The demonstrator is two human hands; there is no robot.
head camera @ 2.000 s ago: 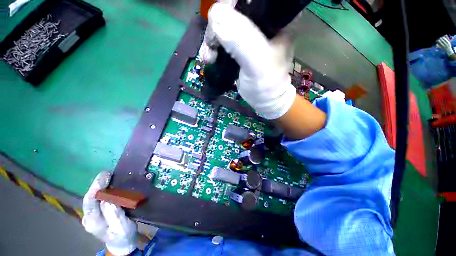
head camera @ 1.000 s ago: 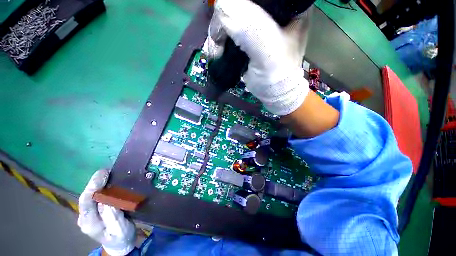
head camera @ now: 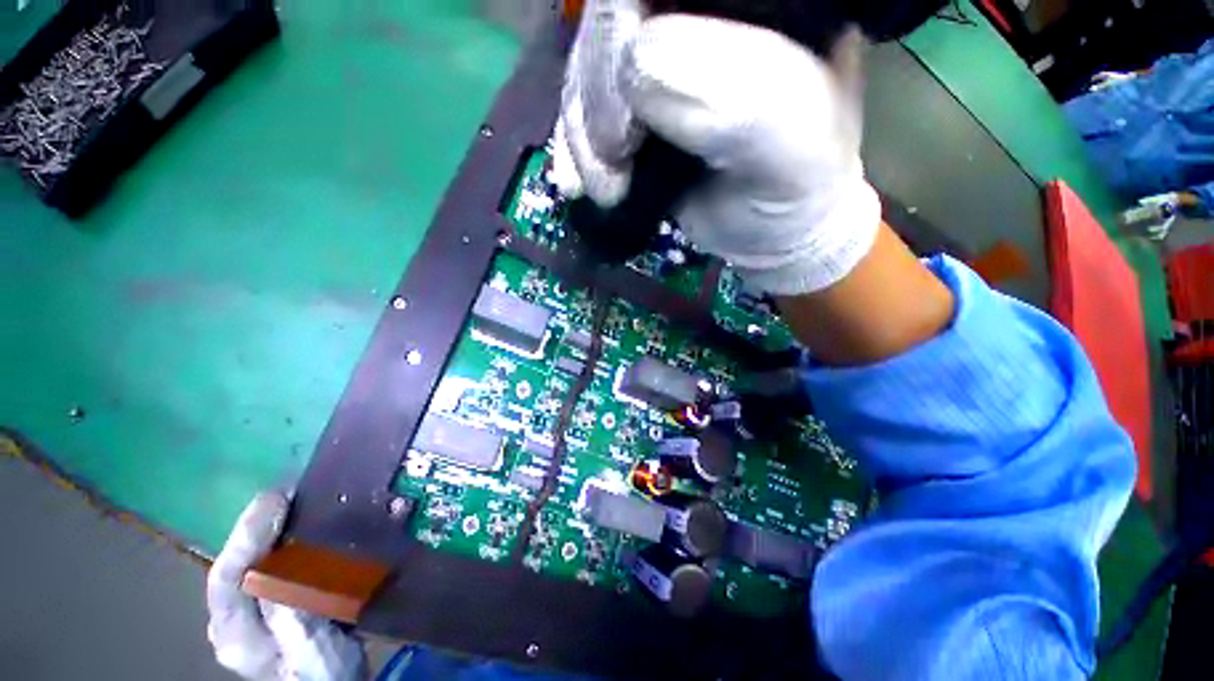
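A green circuit board (head camera: 519, 386) crowded with parts lies in a dark flat pallet (head camera: 386, 359) on the bench. My right hand (head camera: 746, 146), in a white glove, is closed around the black electric screwdriver (head camera: 639, 193), above the board's far part. The driver's tip and what it touches are hidden by the hand and dark body. My left hand (head camera: 273, 619), in a white glove, holds the pallet's near left corner at the orange-brown corner tab (head camera: 317, 580); the frame's bottom edge cuts it off.
A black tray (head camera: 200, 67) with heaped silvery screws (head camera: 80, 100) stands at the far left. A red flat sheet (head camera: 1098, 319) lies at the right. Another person's blue sleeve (head camera: 1152, 127) and hand show at the far right. Green bench mat (head camera: 240, 266) extends left of the pallet.
My right hand and the driver have shifted slightly right in view. The view has moved a little, with the board lower. My left hand stays at the corner tab.
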